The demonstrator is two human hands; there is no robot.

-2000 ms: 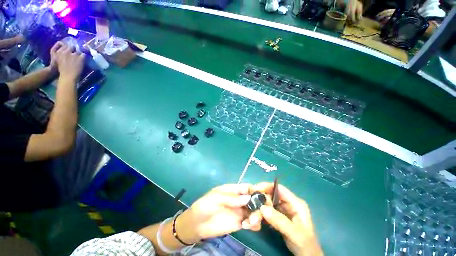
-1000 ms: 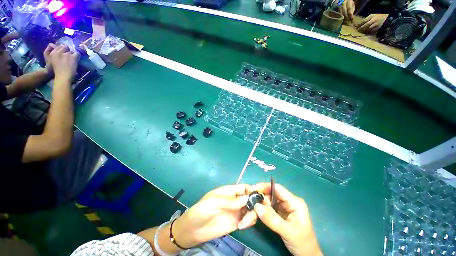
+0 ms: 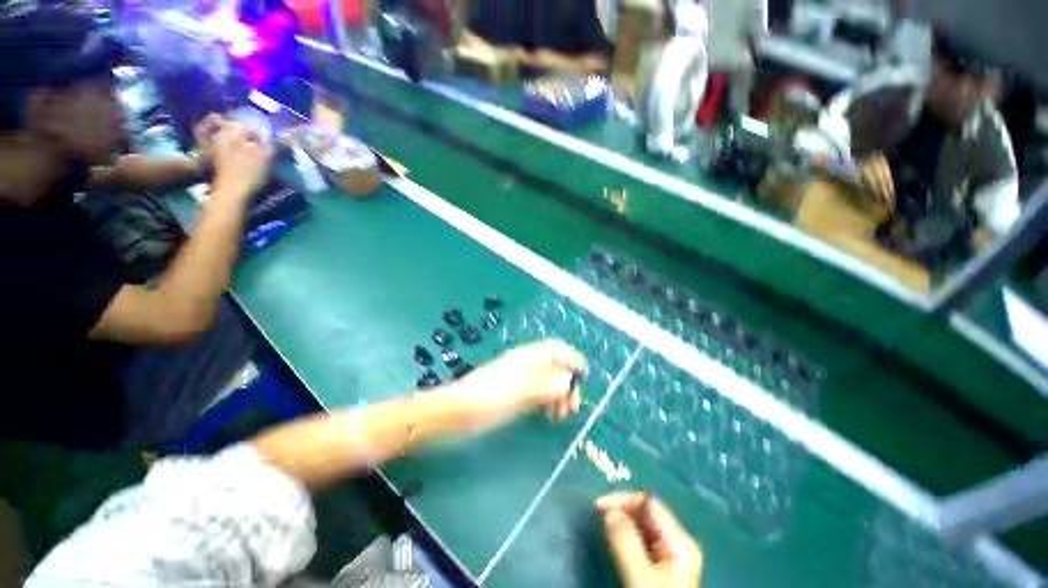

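The view is blurred. My left hand [image 3: 531, 379] is stretched over the bench near the clear blister tray [image 3: 701, 425], its fingers closed on a small black part [image 3: 575, 379]. My right hand [image 3: 653, 549] is low in the picture, cut off by the bottom edge, with its fingers curled. A dark tip shows between its thumb and finger, seemingly the thin dark tool [image 3: 648, 501]. Small black housings [image 3: 469, 334] lie loose left of my left hand, some partly hidden by my arm. A small pile of gold-silver pieces [image 3: 602, 462] lies between my hands.
A pale strip [image 3: 494, 239] runs along the green bench and crosses the tray, which has dark parts along its far edge. Another clear tray [image 3: 919, 557] is faint at lower right. A person [image 3: 172, 276] works at left beside a small open carton [image 3: 351, 167]. Other people are across the bench.
My hands have separated. My left hand has moved forward with the black part, and my right hand has moved lower. The camera view has tilted up, showing more people across the bench.
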